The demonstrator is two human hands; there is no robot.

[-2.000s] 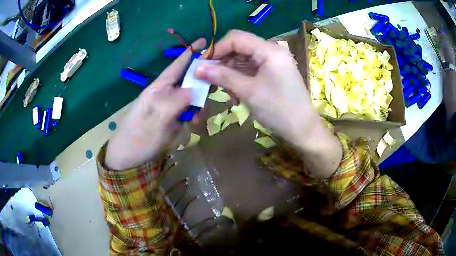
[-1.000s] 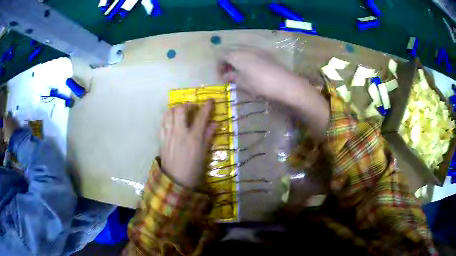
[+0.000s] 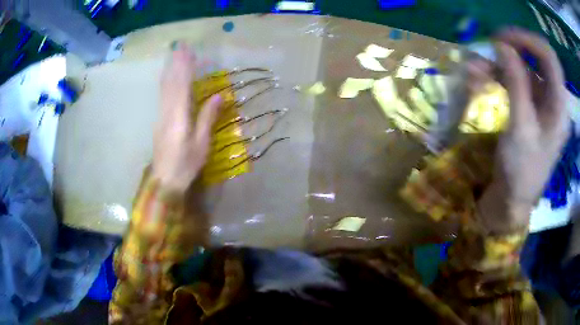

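A row of amber-wrapped protection boards (image 3: 227, 136) lies on the brown board, left of the middle, with thin dark wires pointing right. My left hand (image 3: 180, 120) lies along its left edge, fingers stretched up and thumb apart over the amber surface; it does not visibly grip it. My right hand (image 3: 531, 108) is blurred at the right, above the cardboard tray's yellow pieces (image 3: 486, 109). Its fingers are bent. A whitish and blue blur shows near its fingertips; whether the hand holds it cannot be told.
Pale-yellow squares (image 3: 356, 87) lie scattered right of the middle, and one lies near the front edge. A green conveyor belt (image 3: 254, 7) with blue cells runs along the back. A person's blue sleeve (image 3: 28, 222) is at the left.
The view has shifted. My right hand has moved from above the amber row out to the tray. The amber row looks shorter, and the white strip at its right edge no longer shows.
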